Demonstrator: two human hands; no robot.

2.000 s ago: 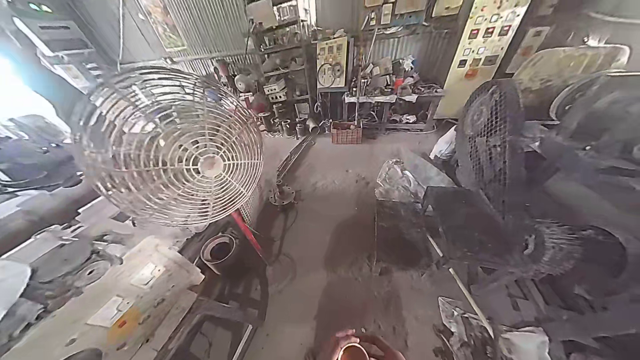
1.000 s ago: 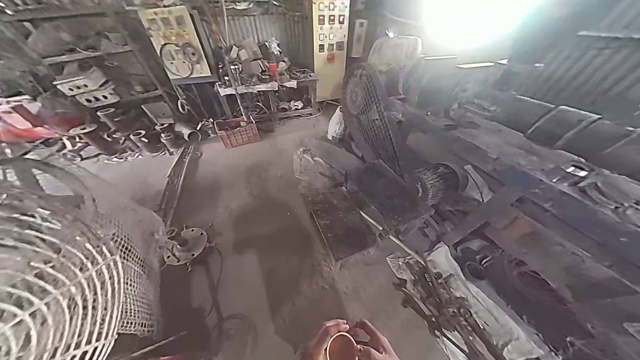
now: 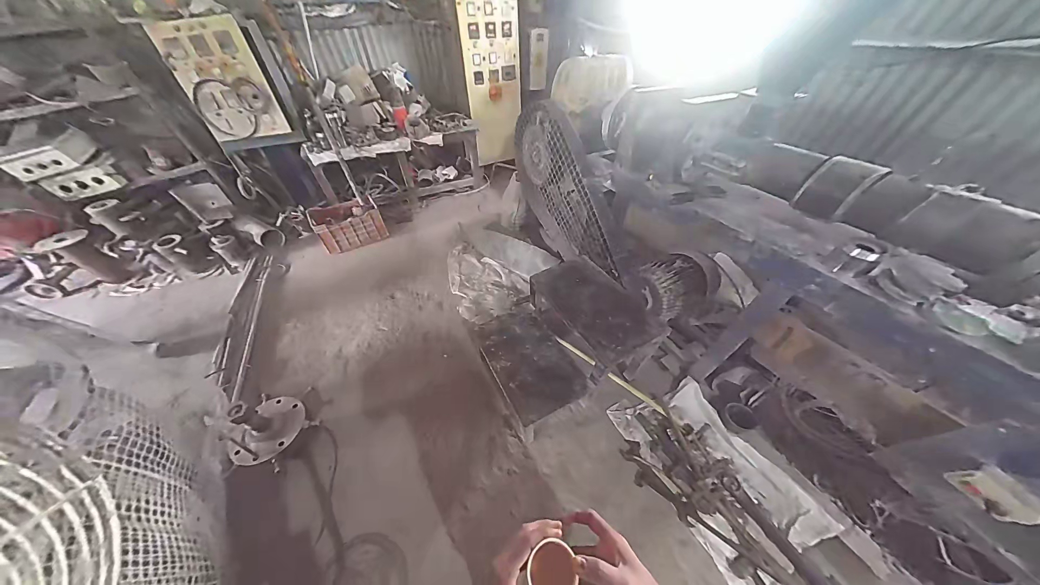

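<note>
Low in the head view, my left hand [image 3: 521,552] and my right hand [image 3: 605,552] hold a small round cup [image 3: 552,562] between them. Its pale rim and brownish inside face up toward the camera. The left fingers wrap the cup's left side, while the right thumb and fingers touch its right side. Whatever lies below the rim is cut off by the frame's bottom edge.
A caged fan [image 3: 65,504] stands at lower left near a flanged metal base [image 3: 272,431]. Ahead are an orange crate [image 3: 349,227] and a cluttered table [image 3: 357,152]. To the right lie metal rods [image 3: 715,487], a dark metal box [image 3: 597,309] and a mesh belt guard [image 3: 569,183].
The view has swung to the right, with the fan moving to the lower left. Both hands stay around the cup, and more of them shows than at first.
</note>
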